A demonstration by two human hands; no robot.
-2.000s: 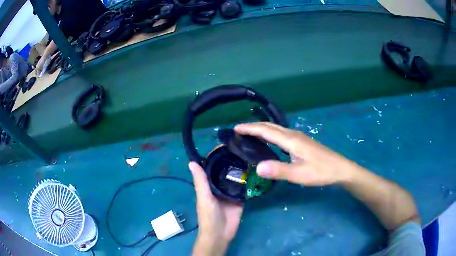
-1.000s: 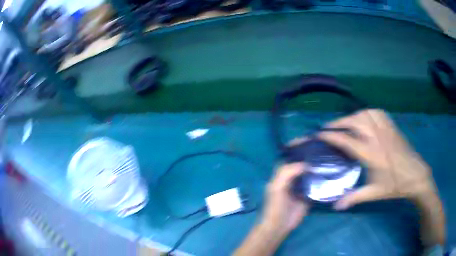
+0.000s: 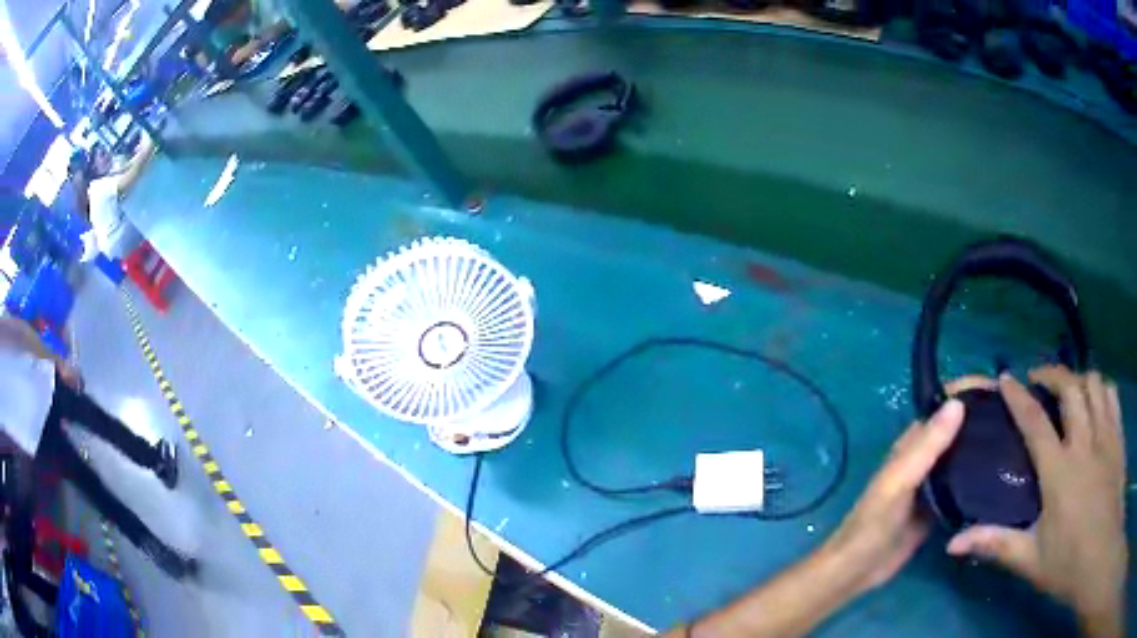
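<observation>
A black over-ear headphone [image 3: 997, 258] is at the right of the head view, its arched headband pointing up and away. A round black disc, the speaker baffle [image 3: 994, 467], covers the ear cup; no green board or battery shows. My left hand [image 3: 888, 505] grips the cup at its left side, thumb on the upper rim. My right hand [image 3: 1070, 486] lies over the right part of the baffle, fingers at its top and thumb at its lower edge. The far cup is mostly hidden behind my right hand.
A white fan [image 3: 439, 334] stands left of centre. A white power adapter [image 3: 729, 481] with looped black cable lies between fan and hands. Another headphone [image 3: 584, 116] lies on the green ledge. A teal post [image 3: 387, 106] rises at upper left. People stand beyond the bench at far left.
The view has swung left, so hands and headphone appear farther right. The cup, open with board and battery showing two seconds ago, is now covered by the baffle.
</observation>
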